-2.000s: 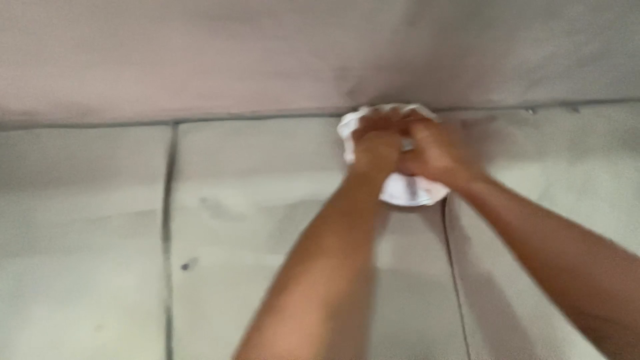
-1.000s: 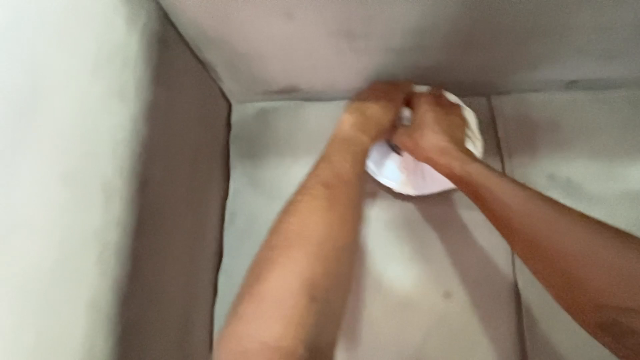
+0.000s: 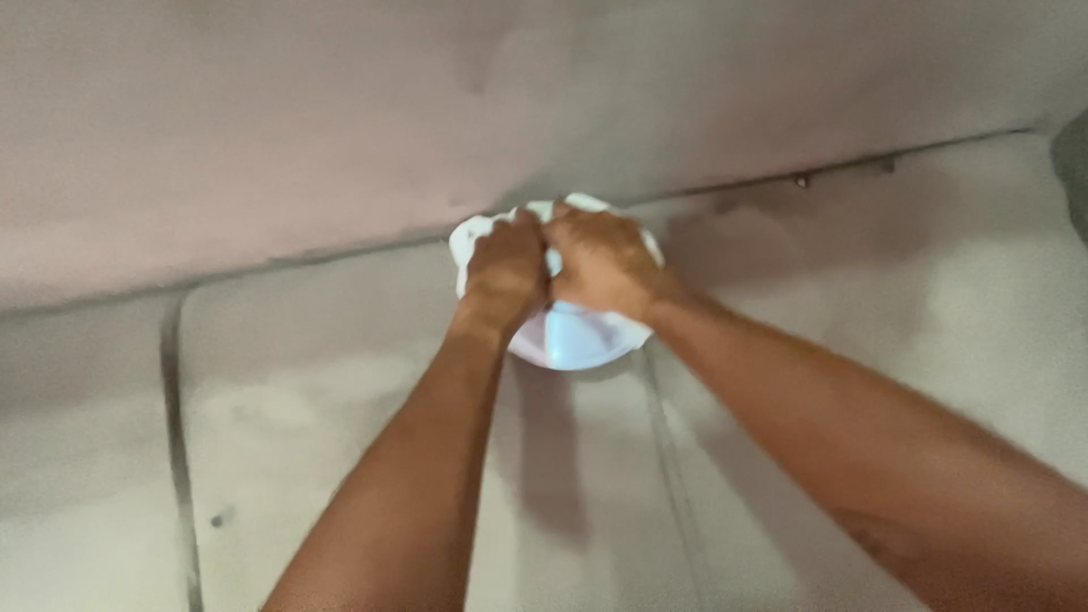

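Near the middle of the head view, a round, shiny, pale disc-like object [image 3: 578, 342] with a crumpled white cloth or film rim lies against the panelled surface, at its seam with the upper panel. My left hand [image 3: 508, 268] grips its left part with bent fingers. Beside it, my right hand [image 3: 603, 259] grips the right part, the two hands almost touching. White folds stick out past the fingertips. The hands hide the middle of the object, and I cannot tell exactly what it is.
A smooth grey-pink panel [image 3: 340, 119] spans the top. Below it run pale panels [image 3: 280, 442] split by a dark vertical seam [image 3: 174, 408]. Small studs [image 3: 801, 180] sit along the seam at the right, and a dark shape [image 3: 1073, 170] shows at the right edge.
The view has shifted a lot; the side wall seen at the left one second ago is out of view. Both hands have stayed on the white object throughout.
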